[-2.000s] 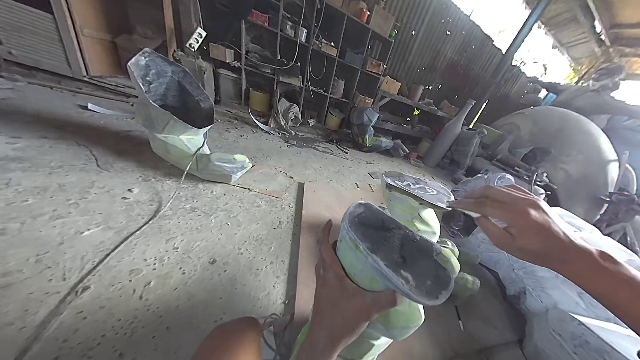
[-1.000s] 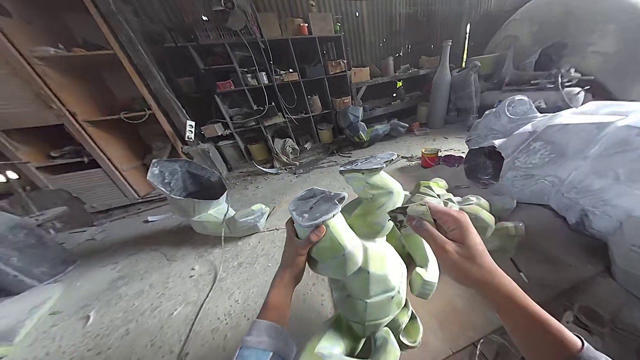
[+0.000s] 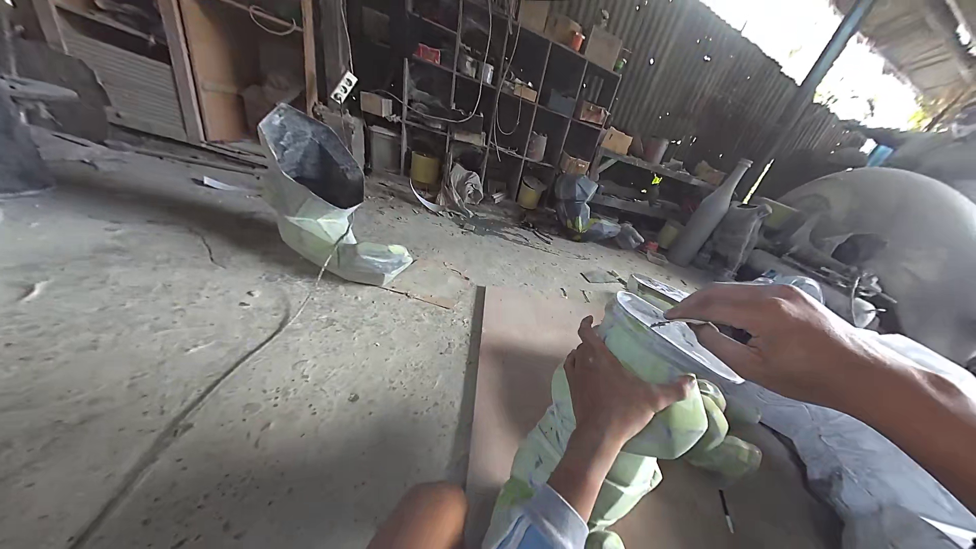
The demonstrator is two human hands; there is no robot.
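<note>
A faceted, pale green molded form with a flat grey end face stands in front of me, its face tilted. My left hand grips its side just below the rim. My right hand pinches a small thin piece, whose kind I cannot tell, against the grey face. Behind my right hand, a second round grey end shows partly. More green rounded parts lie to the right, partly hidden by the form.
A hollow green boot-like form stands on the concrete floor, a cable beside it. A brown board lies under the work. Shelves line the back. A large grey rounded form and a grey covered mass are at the right.
The view has swung downward and tilted since one second ago. My right hand has moved from beside the green form onto its grey end face; my left hand still grips it.
</note>
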